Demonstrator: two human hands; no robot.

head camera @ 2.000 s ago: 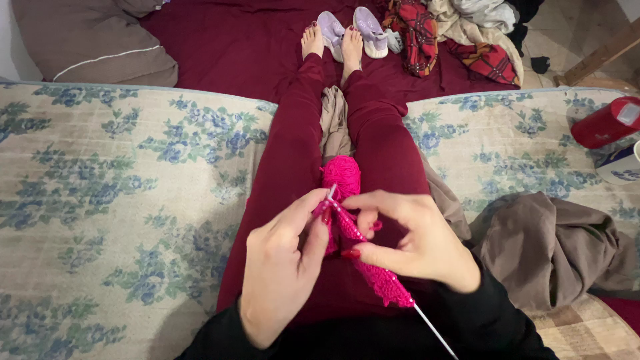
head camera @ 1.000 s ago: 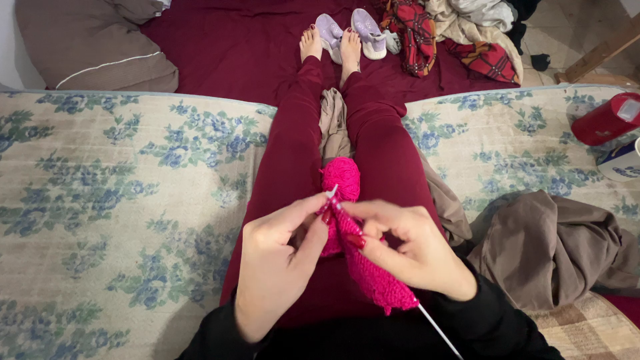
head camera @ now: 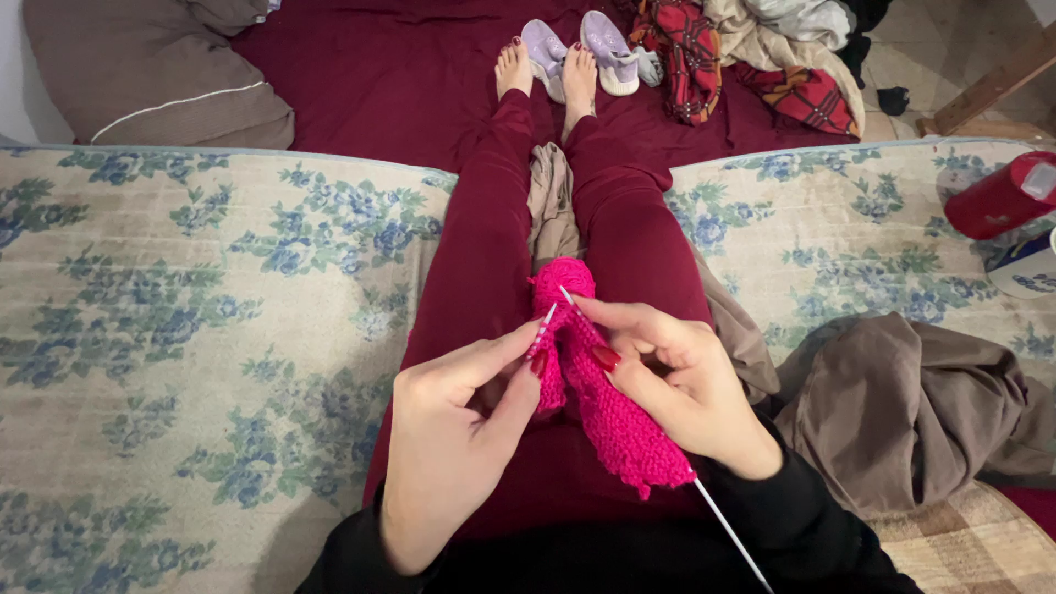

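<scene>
Pink knitting (head camera: 631, 429) hangs between my hands over my lap, spread along a pale knitting needle (head camera: 730, 528) whose shaft runs out toward the bottom right. My right hand (head camera: 672, 375) pinches this needle and the fabric near the tip. Between finger and thumb, my left hand (head camera: 462, 421) grips a second needle (head camera: 546, 323), its tip pointing up and bearing some stitches. The two tips are slightly apart. Just beyond them a ball of pink yarn (head camera: 564, 276) lies between my thighs. My palms hide part of the left needle and of the work.
I sit on a floral mattress (head camera: 313, 223), legs stretched over a dark red sheet (head camera: 371, 82). To the right lie a crumpled brown cloth (head camera: 907, 412), a red container (head camera: 1002, 198) and a white-and-blue cup (head camera: 1027, 268). Lilac shoes (head camera: 609, 54) are by my feet; a grey-brown pillow (head camera: 165, 74) is far left.
The needle tips, crossed or touching before, now stand apart. My right hand has shifted a little to the right, away from my left hand.
</scene>
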